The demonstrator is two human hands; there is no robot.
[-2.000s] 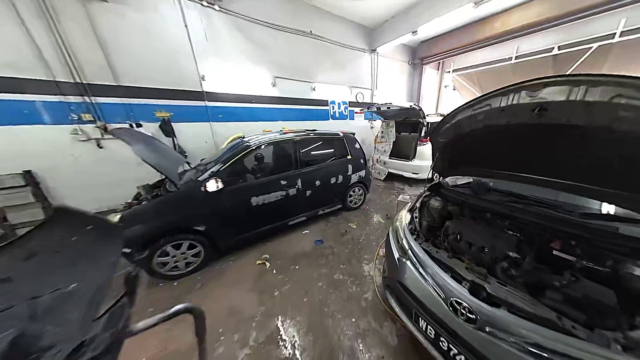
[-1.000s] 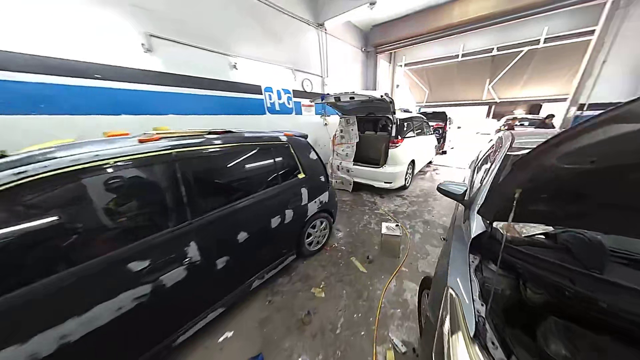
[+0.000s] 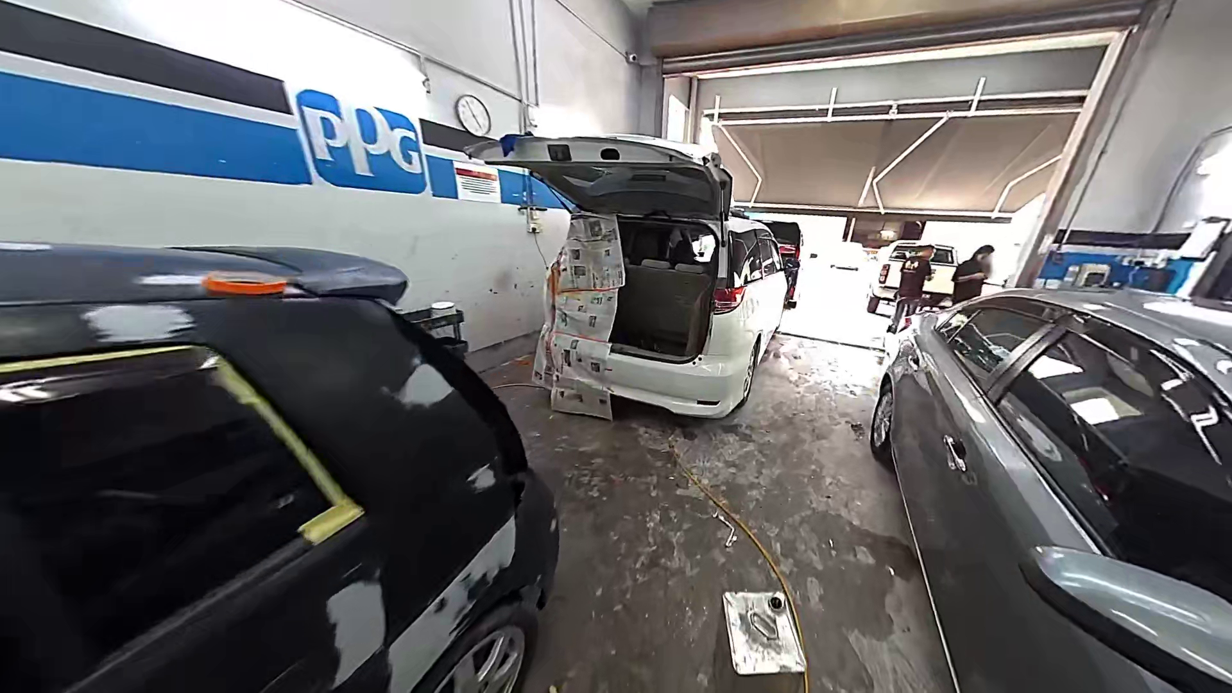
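Neither my left hand nor my right hand shows in the head view. Close on the left stands a black car (image 3: 433, 452) with pale filler patches, yellow masking tape (image 3: 279, 433) around its rear side window and an orange tape roll (image 3: 245, 284) on the roof edge. Further ahead, a white minivan (image 3: 664, 380) has its tailgate (image 3: 616, 173) raised, and printed paper sheets (image 3: 582, 308) hang over its left rear side. A grey car (image 3: 982, 510) with a side mirror (image 3: 1136, 597) stands close on the right.
On the wet-looking concrete floor (image 3: 626, 520) between the cars lie a metal can (image 3: 763, 632) and a yellow hose (image 3: 741, 525). Two people (image 3: 912, 279) stand beyond the grey car, near a white pickup (image 3: 881, 279) by the wide doorway. A wall clock (image 3: 473, 115) hangs at the left.
The view has moved forward between the cars and turned rightward. The white minivan and the metal can are nearer, and the grey car's raised hood has left the view.
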